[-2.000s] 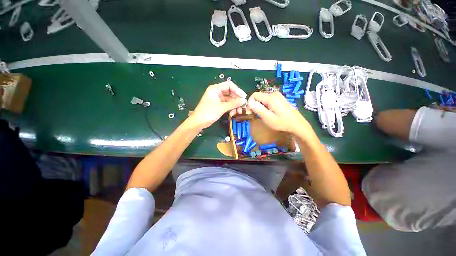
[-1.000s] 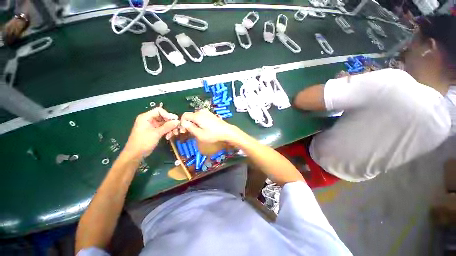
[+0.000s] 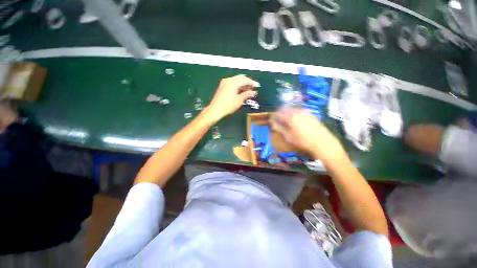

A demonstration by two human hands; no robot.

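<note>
My left hand [image 3: 233, 95] is over the green surface, just above and left of the open parts box [image 3: 252, 141], with thumb and fingers curled. A small whitish part [image 3: 252, 103] shows at its fingertips; whether it is gripped or lies beneath is unclear. My right hand [image 3: 299, 130] is blurred, over the right part of the box; its fingertips and any held thing cannot be made out. Blue cylinders [image 3: 261, 140] lie in the box. More blue cylinders [image 3: 315, 93] are heaped behind it, beside a blurred heap of small hardware [image 3: 287, 94].
White looped units [image 3: 361, 107] are heaped at right; others [image 3: 290, 27] lie beyond the white rail [image 3: 209, 59]. Small metal parts [image 3: 153, 98] lie at left. A closed cardboard box [image 3: 32, 81] stands far left, near a grey post [image 3: 117, 27]. Another person's arm [image 3: 422, 139] is at right.
My hands have parted from their shared pinch; my right hand has moved right, away from my left. The view has swung back left after turning right.
</note>
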